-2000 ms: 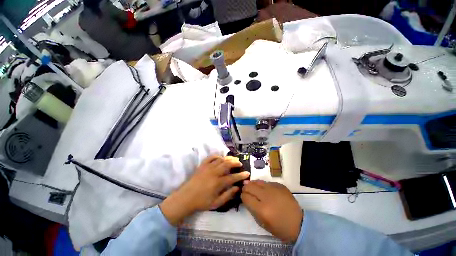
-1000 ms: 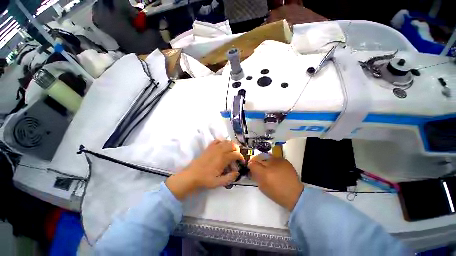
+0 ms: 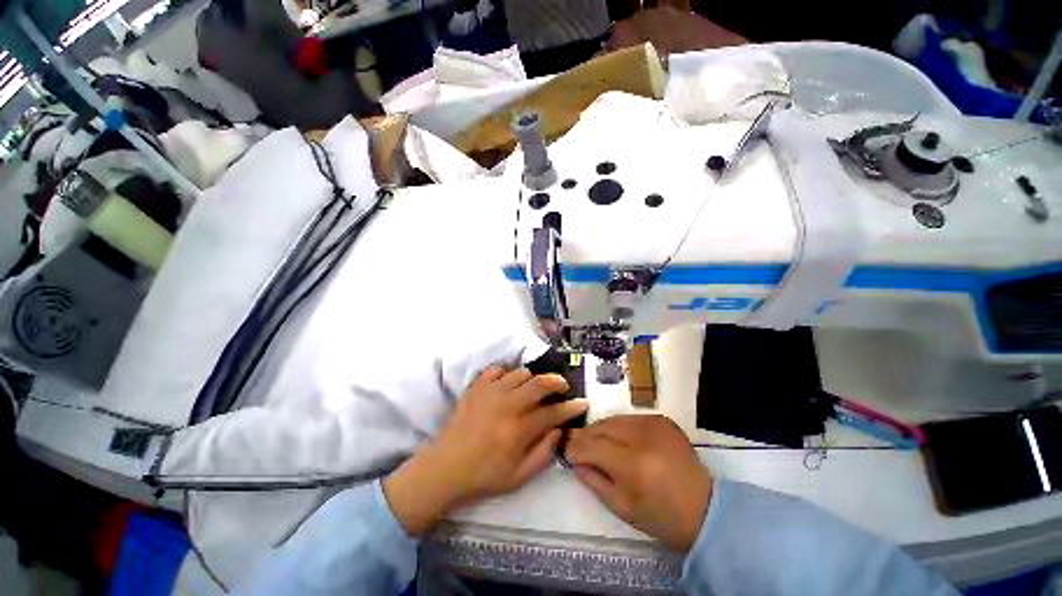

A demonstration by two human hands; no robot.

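Observation:
A small black fabric piece (image 3: 560,367) lies just in front of the needle area, partly hidden by my hands. My left hand (image 3: 487,428) lies on it with the fingers spread, pressing it flat. My right hand (image 3: 638,472) pinches its near edge beside the left fingertips. The white garment panel (image 3: 384,314) with a dark edge spreads left of the needle and runs under my left hand. The white sewing machine (image 3: 675,233) with a blue stripe stands over the work. The needle tip is too small to make out.
A brass-coloured block (image 3: 642,374) is right of the needle. A stack of black pieces (image 3: 759,384), pink and blue sticks (image 3: 873,421) and a smartphone (image 3: 996,462) lie further right. At left are a grey round-grilled device (image 3: 64,314) and a pale green cylinder (image 3: 131,231). A person (image 3: 262,70) is behind.
My hands have come back from the needle towards the table's front edge, and more of the black piece shows. The brass block is uncovered again. The panel's lower dark edge has shifted down at the left.

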